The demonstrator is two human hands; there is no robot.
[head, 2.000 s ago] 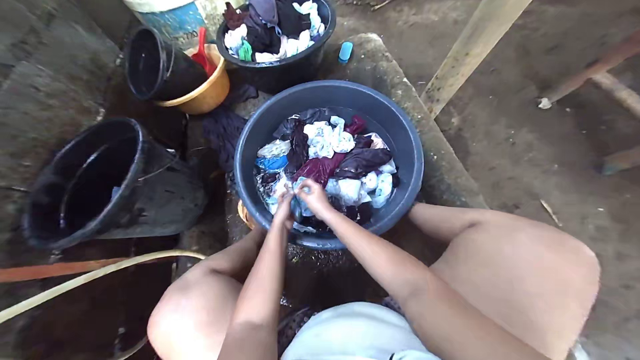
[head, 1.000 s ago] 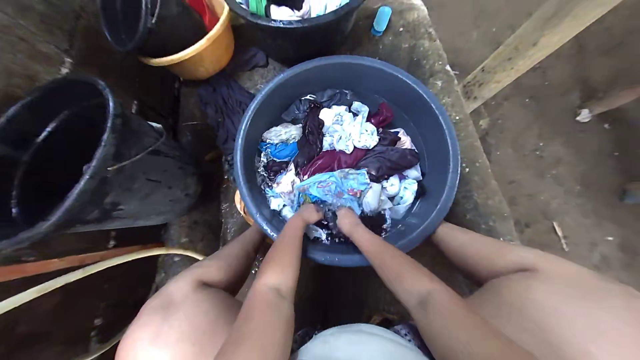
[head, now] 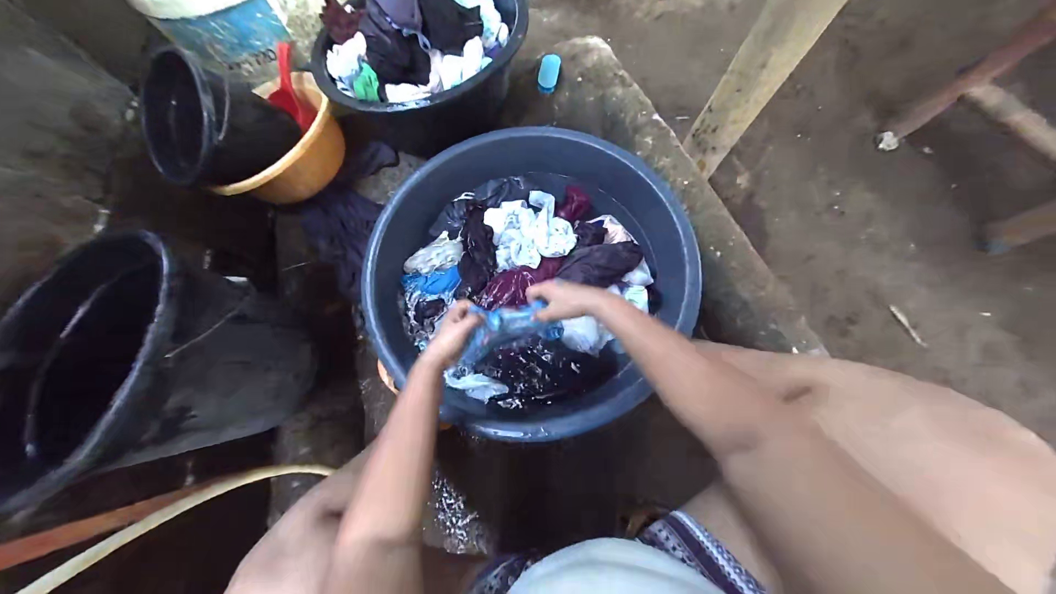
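A large dark blue plastic basin (head: 681,239) holds water and soaked clothes. Over its near half, a wet blue patterned cloth (head: 507,323) stretches between my two hands. My left hand (head: 454,330) grips its left end, and my right hand (head: 568,300) grips the other end. Behind the cloth lie a maroon garment (head: 511,287), a white patterned garment (head: 528,231) and a dark garment (head: 602,262). A bright blue cloth (head: 433,283) floats at the left, and a white cloth (head: 478,384) lies below my left hand.
Behind the basin stands a black tub (head: 516,49) of clothes. An orange basin (head: 322,161) holds a black bucket (head: 177,115) and a red dipper (head: 287,95). A large black bucket (head: 223,371) and a hose (head: 190,499) are at left. A blue brush-like object (head: 549,73) lies on the concrete slab (head: 602,107).
The blue patterned cloth was spread over the other clothes one second ago; now it is bunched and held between my hands. Both hands have moved farther into the basin and apart.
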